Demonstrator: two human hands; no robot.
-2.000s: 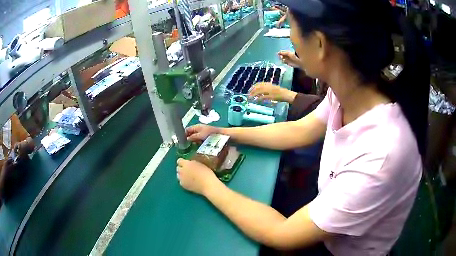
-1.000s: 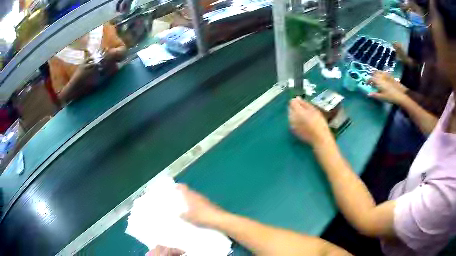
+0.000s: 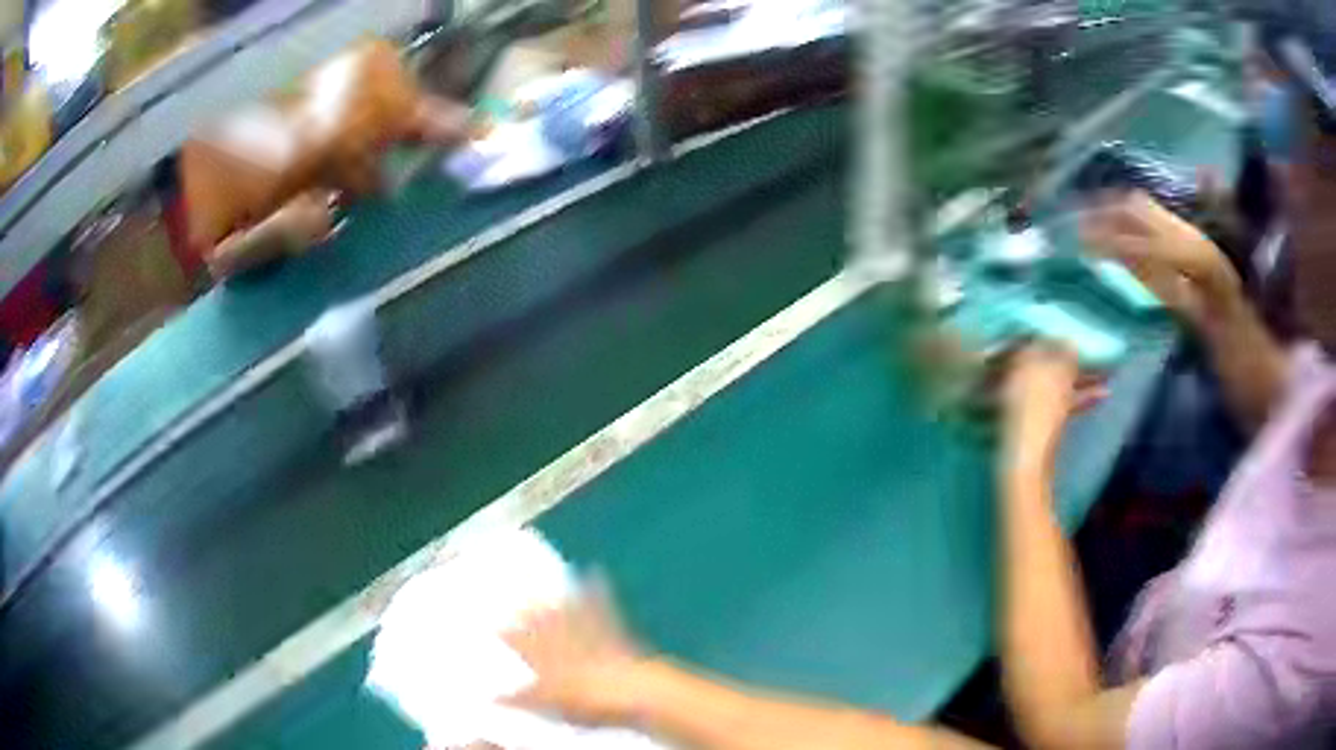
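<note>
A loose white stack of sheets (image 3: 462,637) lies at the lower left of the green bench, against the pale rail. My right hand (image 3: 579,655) reaches in from the lower right and lies over the right side of the stack. It is blurred, and whether its fingers grip a sheet is unclear. Only a small sliver that may be my left hand shows at the bottom edge below the stack; its state is hidden.
The pale rail (image 3: 645,425) divides the bench from the dark green belt (image 3: 484,381). A white and dark item (image 3: 352,366) is on the belt. At right, a neighbour in pink (image 3: 1245,630) handles turquoise units (image 3: 1048,315) by the blurred press. A person in orange (image 3: 301,139) works across the belt.
The view has swung left and down from the neighbour to the white sheets. My right hand has moved further over them. A white item has appeared on the belt. The neighbour's hands have moved to the turquoise units.
</note>
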